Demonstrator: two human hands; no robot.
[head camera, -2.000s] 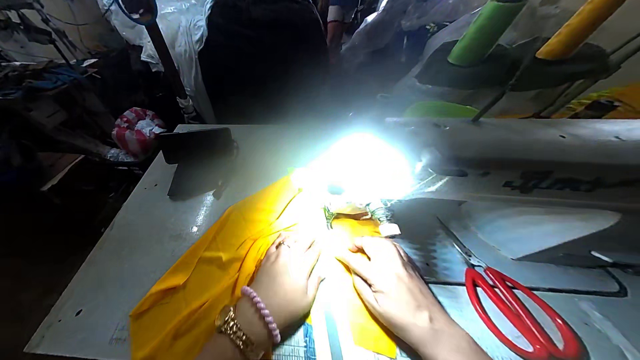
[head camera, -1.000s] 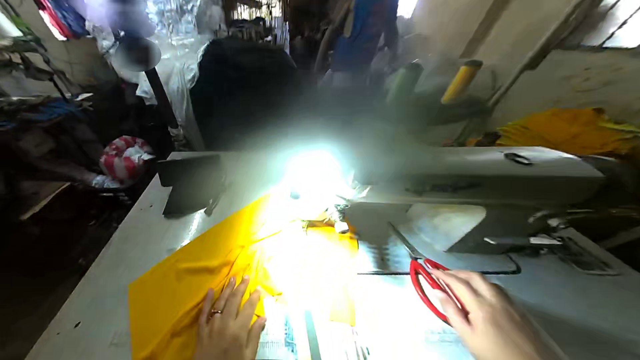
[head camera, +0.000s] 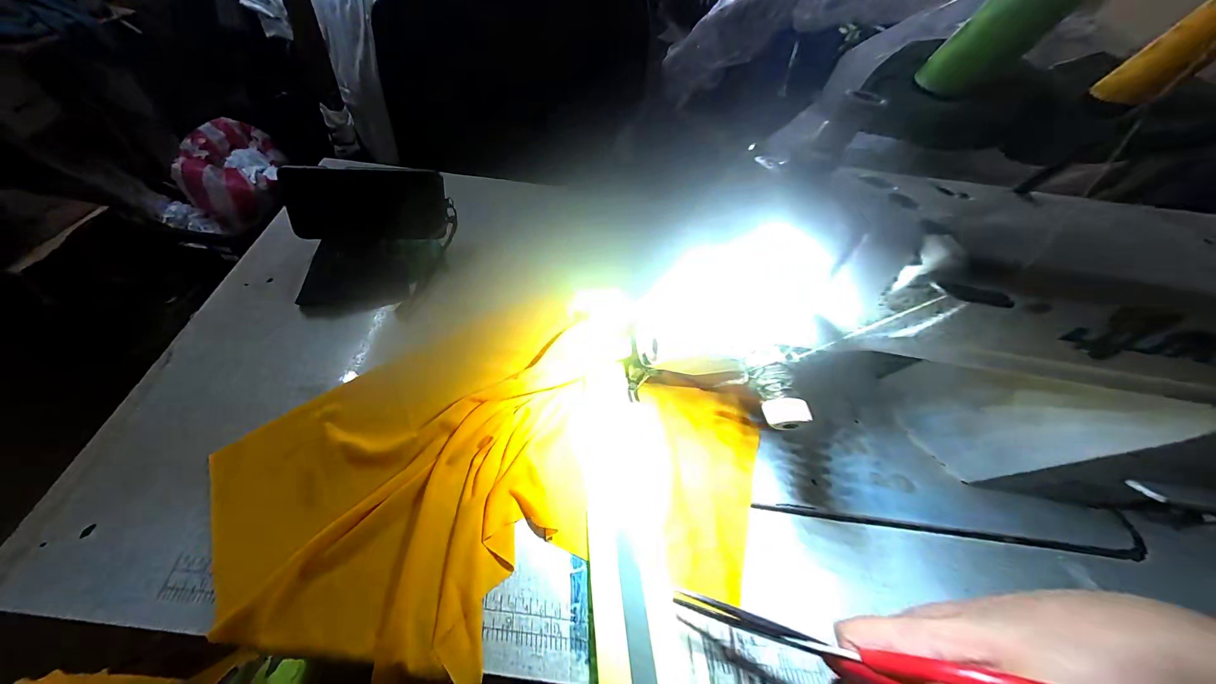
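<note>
My right hand (head camera: 1035, 636) is at the lower right, closed around the red handles of a pair of scissors (head camera: 760, 622). Their metal blades point left, with the tips at the lower edge of yellow fabric (head camera: 361, 503). The fabric lies bunched on the sewing table and runs under the needle area of a sewing machine (head camera: 1073, 313). A glaring lamp (head camera: 750, 285) washes out the needle and the fabric's middle. Pale strips run down the front of the fabric, over printed ruler markings. My left hand is out of view.
A dark phone-like device (head camera: 366, 204) stands on a support at the table's back left. Behind it lies a red and white striped bundle (head camera: 228, 176). Green (head camera: 993, 43) and yellow (head camera: 1154, 62) thread cones stand at the upper right. More yellow cloth shows at the bottom left edge.
The scissors lay on the machine bed at the right; my right hand reached them and now holds them by the fabric. My left hand has left the fabric and the view.
</note>
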